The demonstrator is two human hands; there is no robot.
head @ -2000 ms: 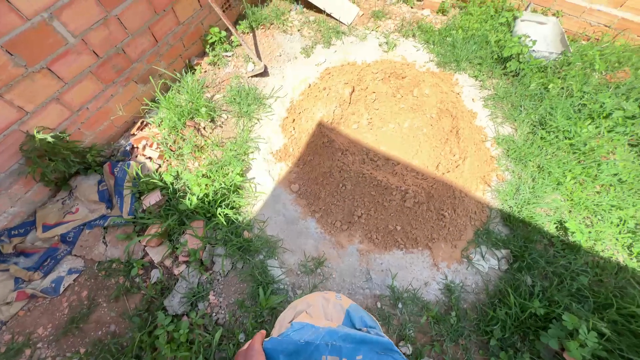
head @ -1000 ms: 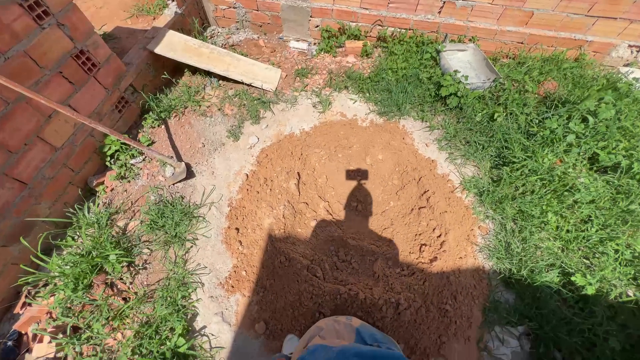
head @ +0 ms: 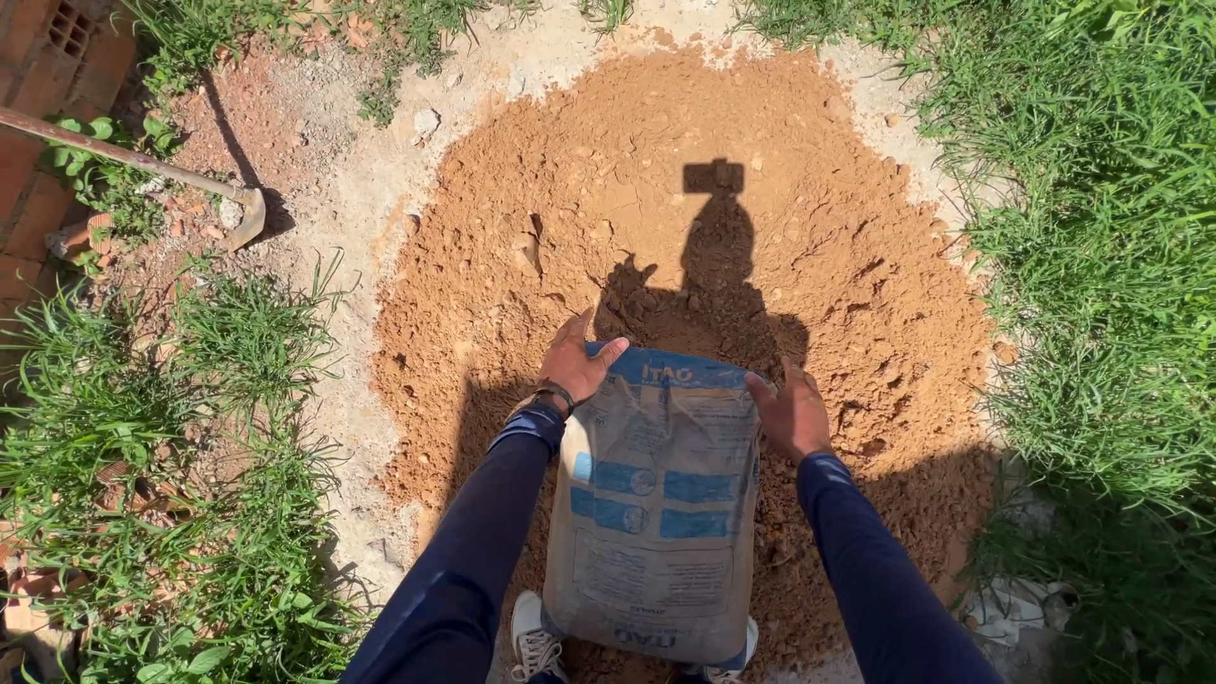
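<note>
A full paper sack (head: 655, 513) with blue bands and printing stands or lies at my feet, at the near side of a broad mound of reddish-brown soil (head: 589, 161). My left hand (head: 576, 363) is at its far left corner, thumb over the blue top edge and fingers spread. At the far right corner, my right hand (head: 794, 408) touches the sack with its thumb, the fingers outstretched. Neither hand is closed around the paper. How the sack's underside rests is hidden.
A hoe (head: 249, 214) leans by the brick wall (head: 28, 171) at the left. Tall grass (head: 1121, 247) borders the mound on the right, and grass with brick rubble lies on the left. My white sneakers (head: 534, 636) flank the sack. A crumpled white scrap (head: 1016, 613) lies lower right.
Both hands and forearms now show at the sack, which has come into fuller view; earlier only its top showed at the bottom edge. The view has tilted down.
</note>
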